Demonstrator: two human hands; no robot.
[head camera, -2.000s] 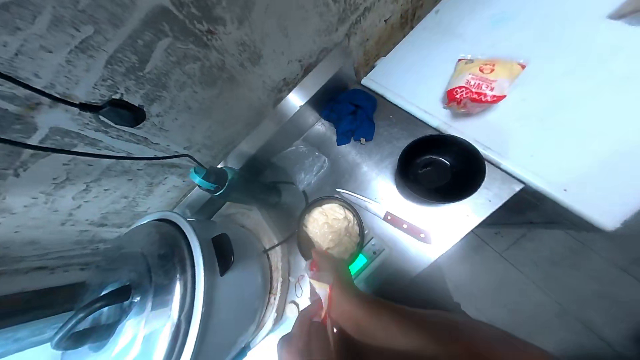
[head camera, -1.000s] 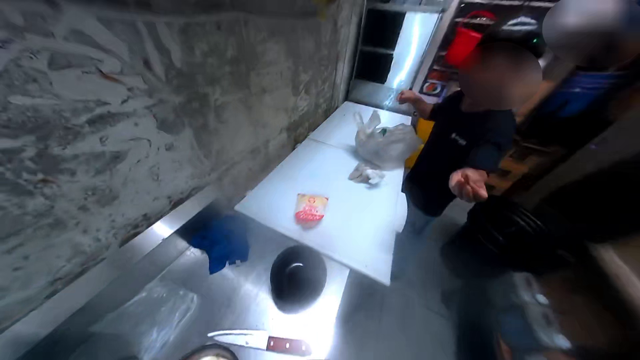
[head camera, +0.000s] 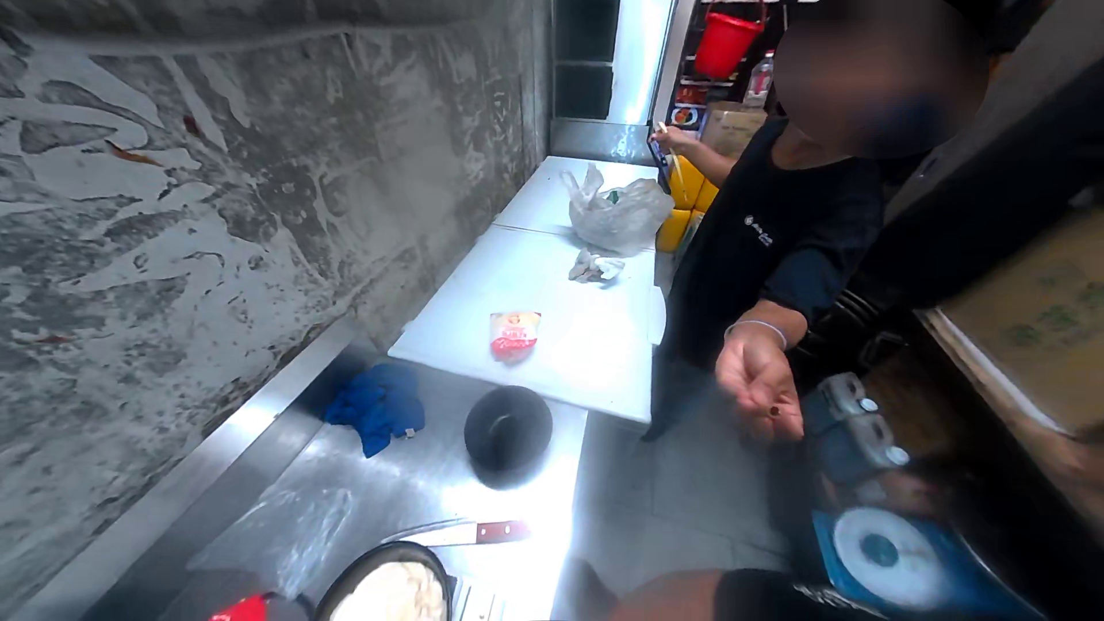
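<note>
Neither of my hands shows; a bare forearm with a dark sleeve (head camera: 759, 595) crosses the bottom edge, its hand out of view. At the bottom left, a dark round bowl of pale, creamy food (head camera: 392, 595) is cut off by the frame. Just beyond it lies a knife with a brown handle (head camera: 502, 531), on the steel counter. A black bowl (head camera: 509, 437) stands farther back, with a crumpled blue cloth (head camera: 377, 405) to its left. Part of a red object (head camera: 243, 609) shows at the bottom edge.
A red-and-cream packet (head camera: 515, 336), crumpled wrapping (head camera: 595, 267) and a plastic bag (head camera: 619, 212) lie on the white worktop (head camera: 569, 354). Beside it, a person in a dark shirt (head camera: 759, 233) extends an open hand (head camera: 761, 384). Plastic jugs (head camera: 865, 431) stand right; a concrete wall is left.
The view has swung up from the counter towards the person. My hands, at a red-and-white packet by the food bowl two seconds ago, have left view. The person's outstretched hand appears nearer than one second ago.
</note>
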